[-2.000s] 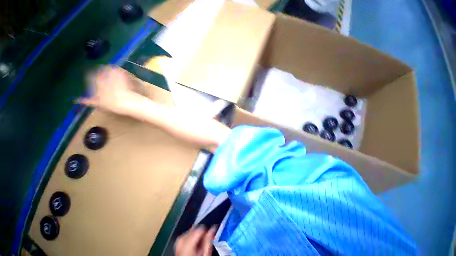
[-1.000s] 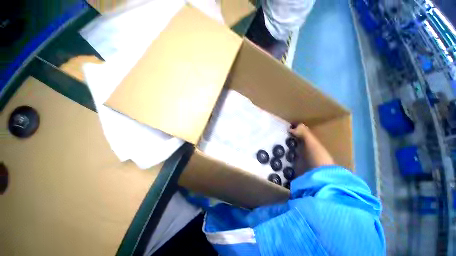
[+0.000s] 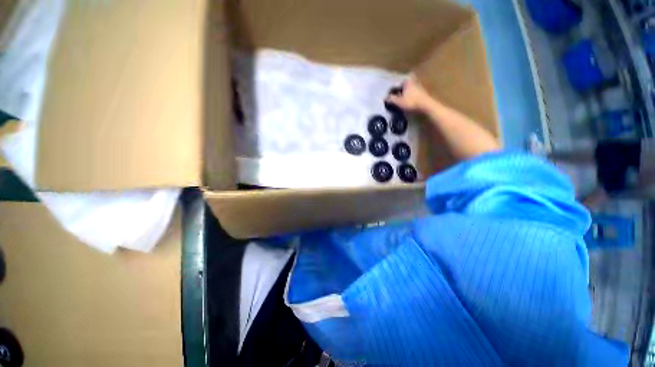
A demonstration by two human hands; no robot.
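Note:
My right hand (image 3: 409,96) reaches into the large open carton (image 3: 316,208) near its far right corner. Its fingers are closed on a black round cap (image 3: 393,102), partly hidden by them. Several more black caps with light logos lie just below the hand, such as one cap (image 3: 378,126) and another cap (image 3: 383,171). They rest on a white sheet (image 3: 302,107) in the carton. I cannot make out my left hand; the bottom edge is dark and blurred.
A carton flap (image 3: 118,93) stands out to the left, with white sheet material (image 3: 115,218) hanging under it. The cardboard mat (image 3: 93,287) lies at lower left, with a black round piece (image 3: 8,349) cut by the frame edge. Blue bins (image 3: 583,64) stand beyond the aisle.
My right hand moved from the cardboard mat into the carton, and its fingers are now on a cap. The view has swung right, so the carton fills more of it.

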